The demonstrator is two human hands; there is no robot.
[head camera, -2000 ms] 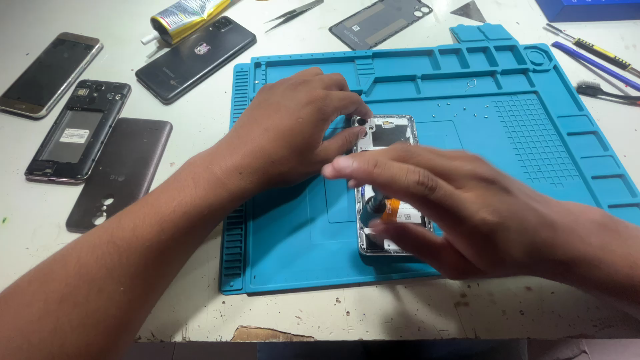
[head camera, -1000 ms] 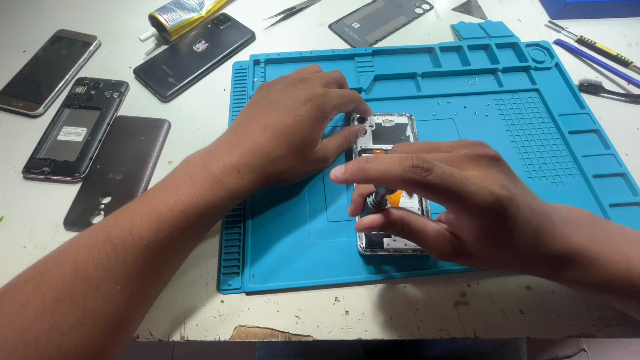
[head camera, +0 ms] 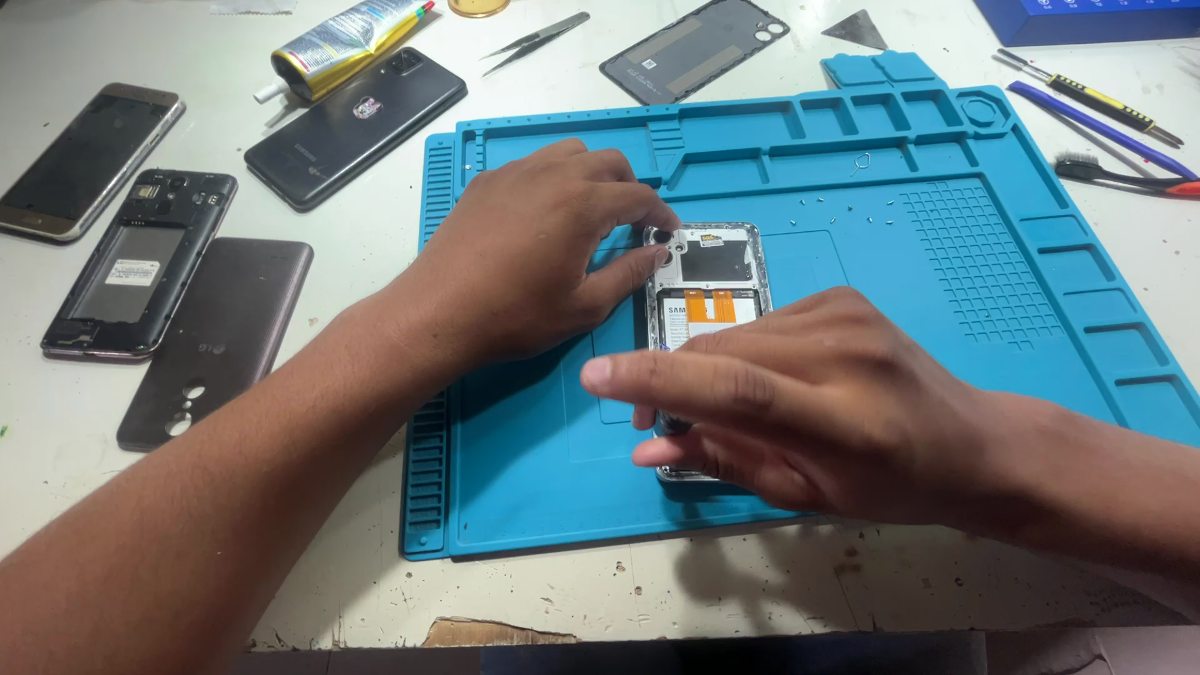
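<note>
An opened smartphone (head camera: pixel 715 261) lies on a blue silicone repair mat (head camera: pixel 525 487), its back cover off, with a battery and orange flex cables (head camera: pixel 710 307) showing. My left hand (head camera: pixel 544 253) pinches the phone's upper left corner between thumb and index finger. Over the phone's lower half is my right hand (head camera: pixel 825 403), its fingers around a dark, round-handled tool (head camera: pixel 672 424), apparently a screwdriver, mostly hidden along with its tip. Small screws (head camera: pixel 841 219) are scattered on the mat right of the phone's top, below a small wire loop (head camera: pixel 862 161), perhaps a SIM pin.
Left of the mat lie phones (head camera: pixel 89 159), a black Samsung phone (head camera: pixel 356 127), a loose cover (head camera: pixel 234 328) and a glue tube (head camera: pixel 347 47). Tweezers (head camera: pixel 536 42) and a back cover (head camera: pixel 694 47) lie beyond; a screwdriver (head camera: pixel 1102 101), blue pry tool (head camera: pixel 1106 131) and brush (head camera: pixel 1125 176) at right.
My right hand has moved toward the phone's near end, uncovering more of the battery and orange cables. My left hand stays at the phone's upper left corner.
</note>
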